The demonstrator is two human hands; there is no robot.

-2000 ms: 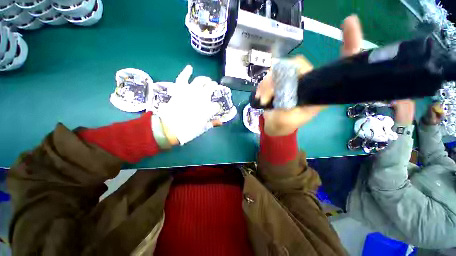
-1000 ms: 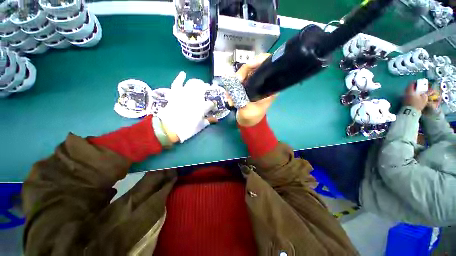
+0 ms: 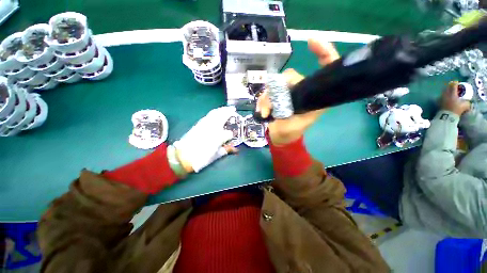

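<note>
My left hand [image 3: 205,139], in a white glove, is on a white housing [image 3: 234,128] on the green bench. A second white housing [image 3: 255,131] touches it on the right, below my right hand. My bare right hand [image 3: 291,114] holds the black electric screwdriver [image 3: 352,80] at its silver-grey wrapped part, tilted, with its tip end close to the screw feeder's front. The bit tip is hard to make out. The grey screw feeder [image 3: 256,56] stands just beyond. Another white housing [image 3: 149,129] lies alone to the left of my glove.
Stacked white shells [image 3: 69,40] stand at the far left. A shorter stack [image 3: 202,45] stands against the feeder's left side. White pieces with dark shiny parts [image 3: 403,120] lie at the right. Another person's grey sleeve [image 3: 440,160] and hand are at the far right. A white strip [image 3: 139,36] edges the bench.
My right hand and the screwdriver have swung away from the housing toward the feeder. My left hand has moved right, away from the left housing. A housing now shows right of my glove.
</note>
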